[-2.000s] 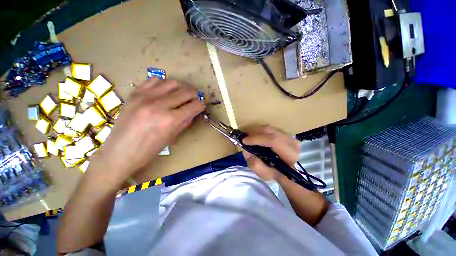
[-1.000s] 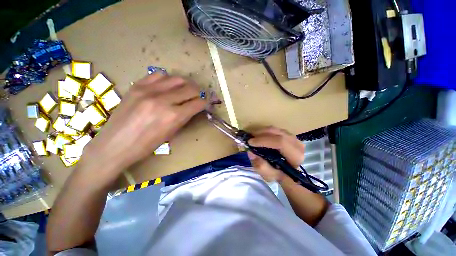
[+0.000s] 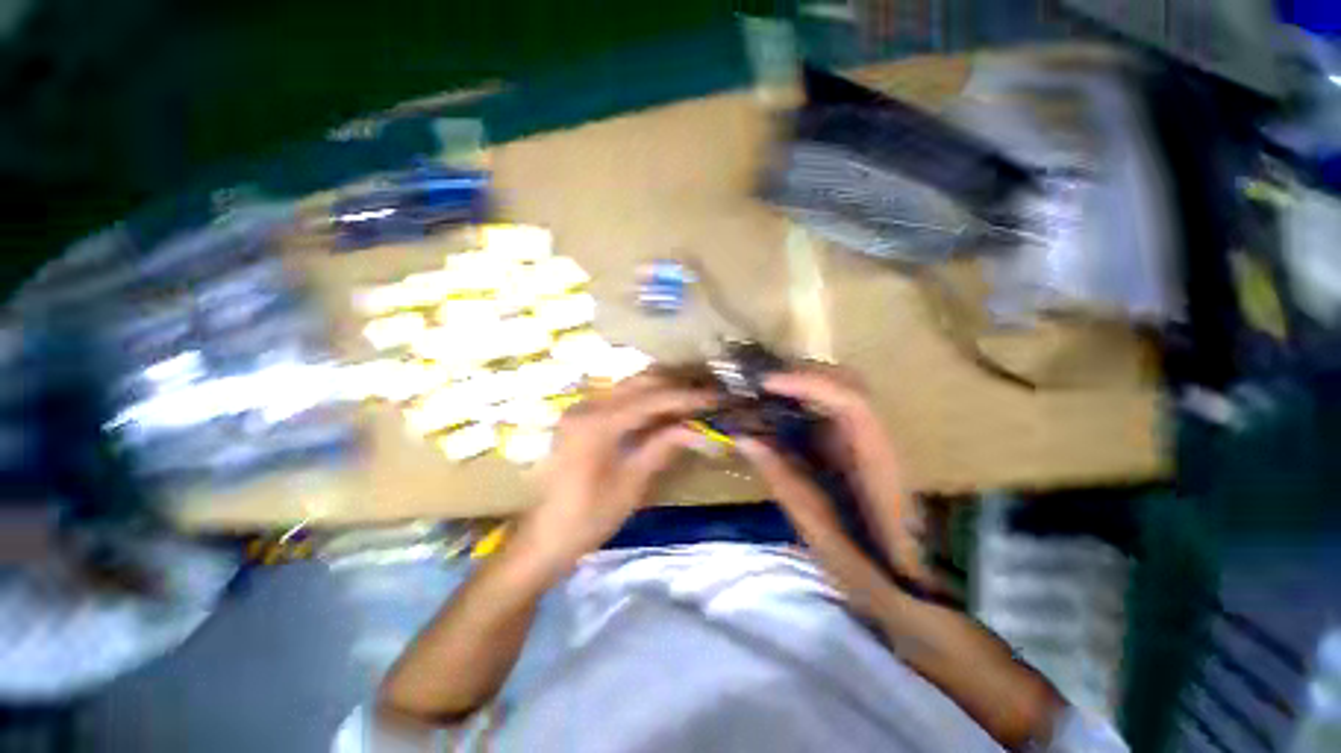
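The frame is strongly blurred. My left hand (image 3: 625, 449) is near the board's front edge, its fingertips close to my right hand, at a small piece with a yellow edge (image 3: 712, 433) that looks like a battery cell. My right hand (image 3: 841, 456) is around the black soldering iron (image 3: 794, 427); its tip cannot be made out. A small blue circuit board (image 3: 666, 286) lies on the brown board beyond my hands. White-yellow battery cells (image 3: 493, 338) lie in a pile left of my left hand.
Dark blue circuit boards (image 3: 412, 203) are heaped at the back left. Clear trays of assemblies (image 3: 221, 368) are at the left. The black fan (image 3: 882, 184) and grey-white box (image 3: 1081, 221) stand at the back right. Brown board (image 3: 1030, 427) lies under the work.
The view has swung left and up, so the bench shows further right and lower. My two hands have come together, and a yellow-edged piece now shows between them.
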